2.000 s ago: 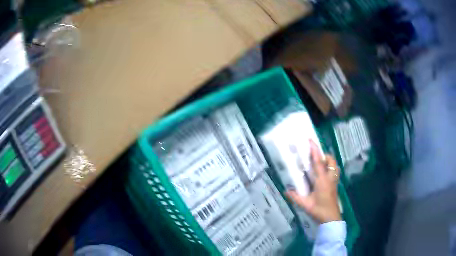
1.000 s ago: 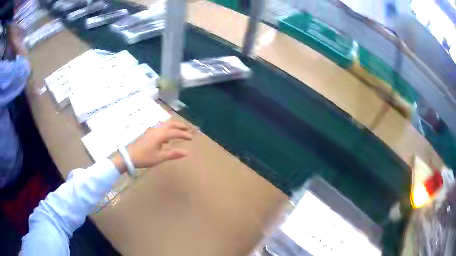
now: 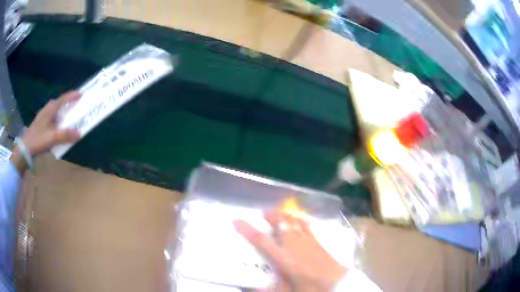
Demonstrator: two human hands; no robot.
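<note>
My left hand [image 3: 48, 128], at the left edge, grips the near end of a long white toothbrush box [image 3: 117, 94] in shiny wrap, held tilted over the green belt. My right hand [image 3: 293, 242], blurred, lies over white wrapped boxes [image 3: 214, 245] on the silvery scale pan [image 3: 251, 185] at the bottom centre. Its fingers are spread, but whether they grip a box I cannot tell. The boxes are overexposed, so their number is unclear. The scale's displays and keypad are out of view.
The dark green conveyor belt [image 3: 239, 122] crosses beyond the cardboard-covered bench [image 3: 102, 222]. A signal light [image 3: 399, 140], red and glowing yellow, stands right of the pan. Behind it, wrapped boxes [image 3: 450, 182] lie on a pale yellow board [image 3: 390, 202]. A metal post stands at the far left.
The view has swung right, bringing the scale pan to the centre. My left hand, empty over the bench a second ago, now holds a box. My right hand has come into view over the pan.
</note>
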